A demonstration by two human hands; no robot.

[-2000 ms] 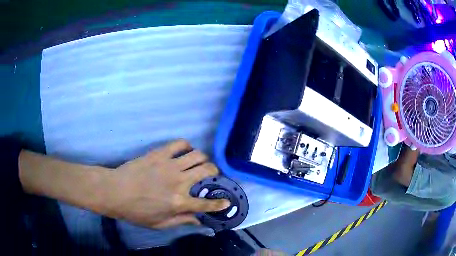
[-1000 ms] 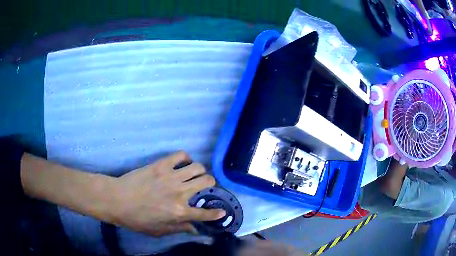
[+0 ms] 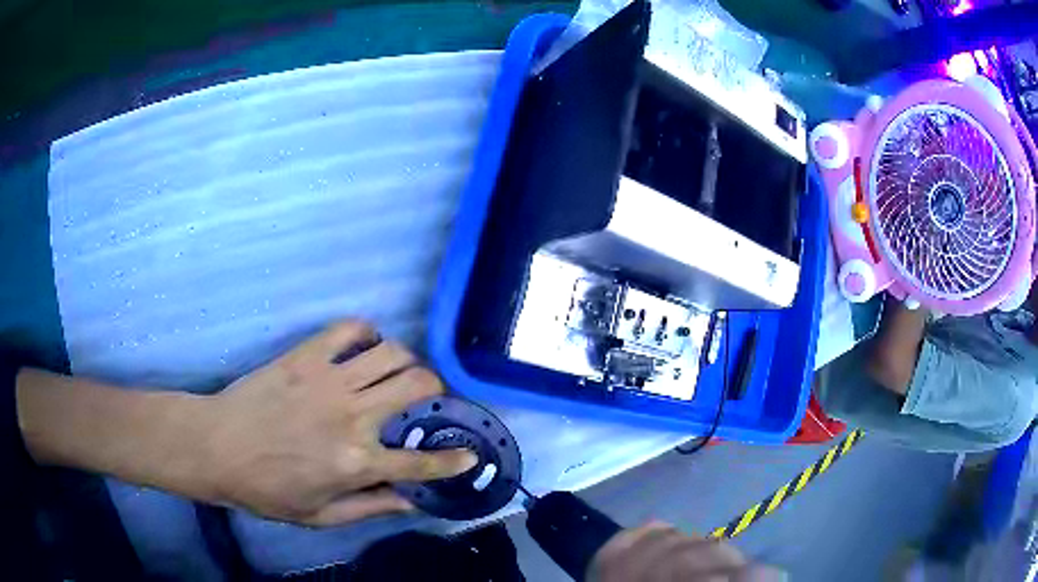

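Note:
The ear cup with its flat black speaker plate (image 3: 492,438) lies at the lower edge of the white foam mat (image 3: 285,205). The plate has pale oval marks and small holes. My left hand (image 3: 307,438) holds the ear cup, one fingertip pressing near the plate's centre. My right hand (image 3: 672,557), cut off by the bottom edge, grips the black electric screwdriver (image 3: 569,532). The screwdriver's thin tip is at the plate's lower right rim. I cannot see a screw there.
A blue plastic tray (image 3: 450,307) to the right holds the white and black screw feeder (image 3: 694,244), with a clear plastic bag (image 3: 706,40) on top. A pink fan (image 3: 945,205) stands further right. Another person's arm (image 3: 899,352) shows below it.
My right hand and the screwdriver have come up into view at the plate's rim. My left hand still holds the ear cup. The whole view has shifted.

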